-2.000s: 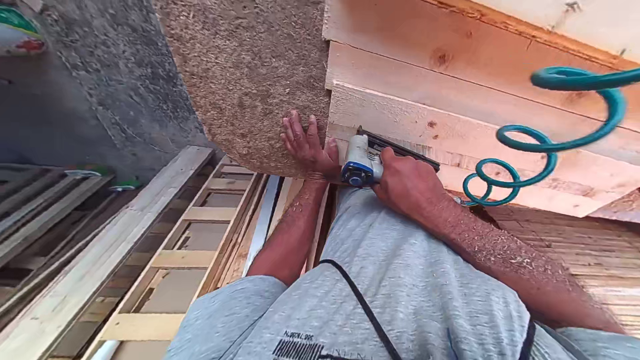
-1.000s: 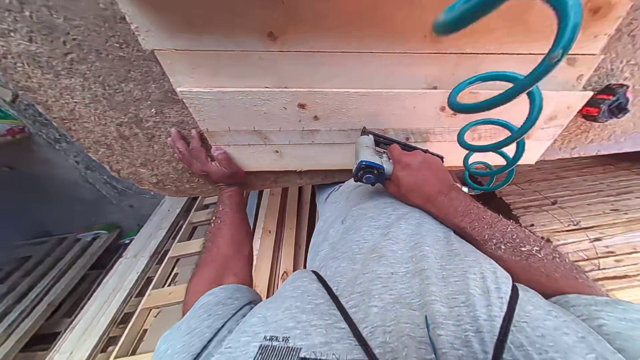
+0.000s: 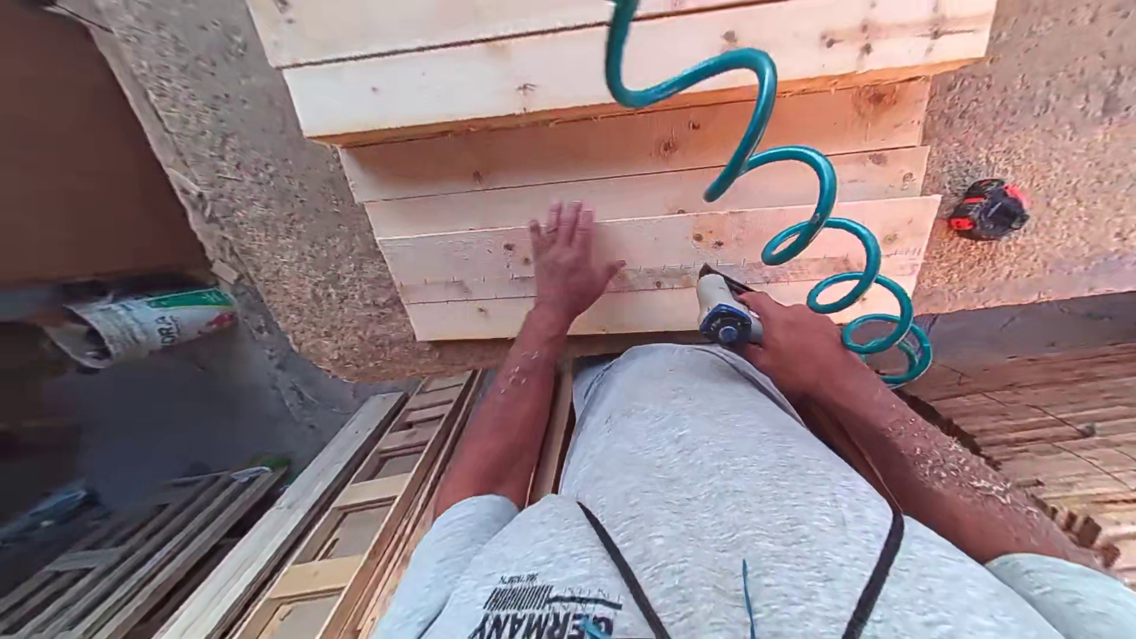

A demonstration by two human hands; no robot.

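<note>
My right hand grips a pneumatic stapler with a pale body and blue cap; its nose rests at the near wooden boards. My left hand lies flat with fingers spread on a pine board and holds nothing. A row of staples or nails runs along a thin strip across the near boards. The coiled teal air hose loops over the boards and down beside my right hand. Where the hose joins the tool is hidden.
A chipboard worktop lies under the boards. More boards lie raised at the far side. A black and red tool or battery sits on the right. Slatted wooden frames stand at lower left, a sack at left, stacked wood strips at right.
My left hand has gone from the left end of the boards onto their surface, to the right. My right hand still grips the stapler. The view has shifted.
</note>
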